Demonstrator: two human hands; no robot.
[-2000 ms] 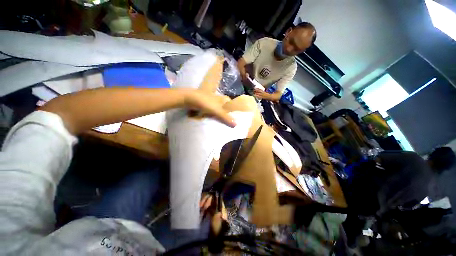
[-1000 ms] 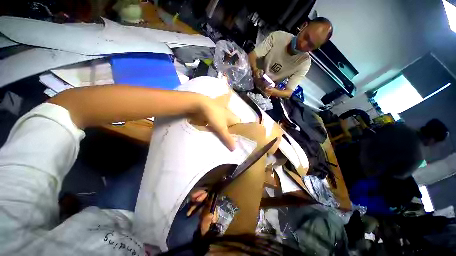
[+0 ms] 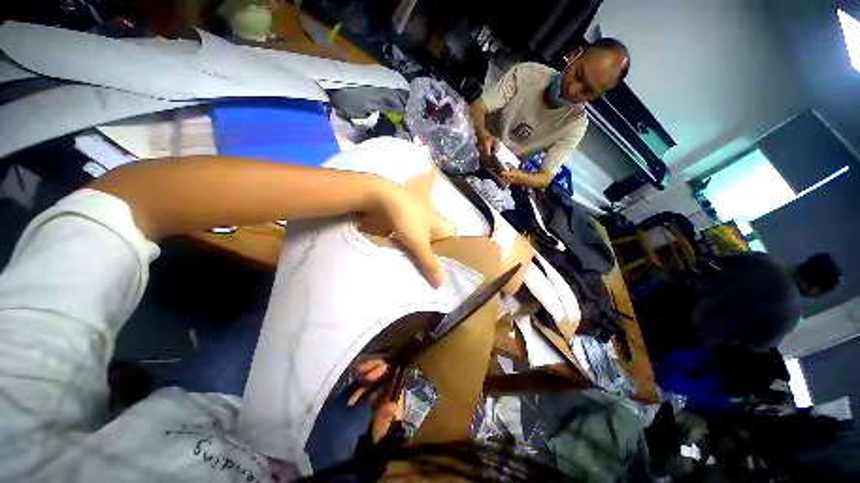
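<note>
A large white paper pattern piece (image 3: 316, 302) with a curved edge and faint lines hangs over my lap. My left hand (image 3: 410, 226) comes from the left and holds its upper part, fingertips on the white surface. My right hand (image 3: 379, 382), below the curved edge, is partly hidden and holds the shears (image 3: 476, 300) by the dark handles. The long dark blades point up right, along the border between the white paper and a brown card strip (image 3: 459, 363). The lower part of this strip is blurred.
Behind are a blue folder (image 3: 273, 132), long white sheets (image 3: 170, 71) and a crumpled clear bag (image 3: 441, 123). A masked person (image 3: 537, 118) across the wooden table (image 3: 634, 325) holds something white. Brown and white offcuts (image 3: 542, 344) and dark fabric (image 3: 577, 241) lie right. Another person is far right.
Since two seconds ago the white piece has swung left and lower, showing a broader face. The shears have tilted over to the right. In the last second little has changed beyond a small shift of the shears.
</note>
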